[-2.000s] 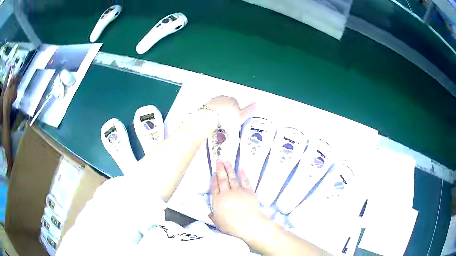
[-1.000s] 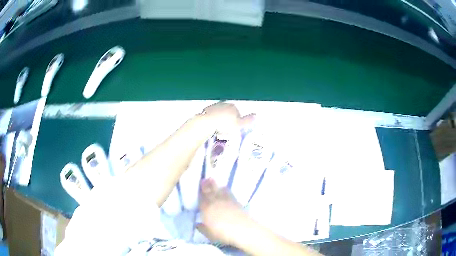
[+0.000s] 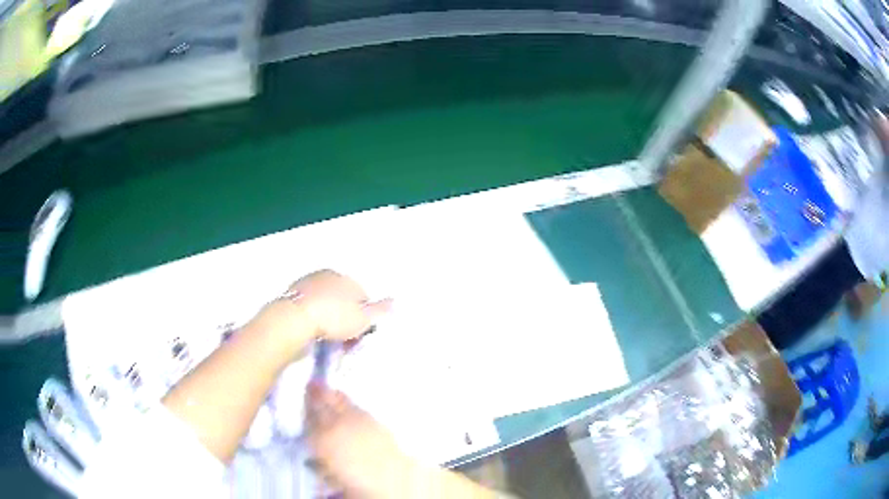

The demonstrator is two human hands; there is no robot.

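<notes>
My left hand (image 3: 333, 307) is over the top end of a white handheld unit on the white work sheet (image 3: 439, 263), thumb out to the right. My right hand (image 3: 351, 443) is lower, near that unit's handle. The unit between them is blurred and washed out, so I cannot tell whether either hand grips it. Several more white units (image 3: 178, 351) lie side by side on the sheet at left, partly behind my left forearm. Another white unit (image 3: 57, 404) lies at the far left edge of the row.
The green belt (image 3: 390, 136) runs behind, with one white unit (image 3: 46, 244) at its left. A white paper (image 3: 556, 341) lies at right. Beyond the bench are cardboard boxes (image 3: 700, 185), a blue bin (image 3: 792, 195), clear plastic bags (image 3: 673, 429) and a blue stool (image 3: 824, 385). A person's sleeve shows at the right edge.
The view has swung right, so the bench and units appear farther left and the boxes and blue bin show. Both hands stay close together over the units.
</notes>
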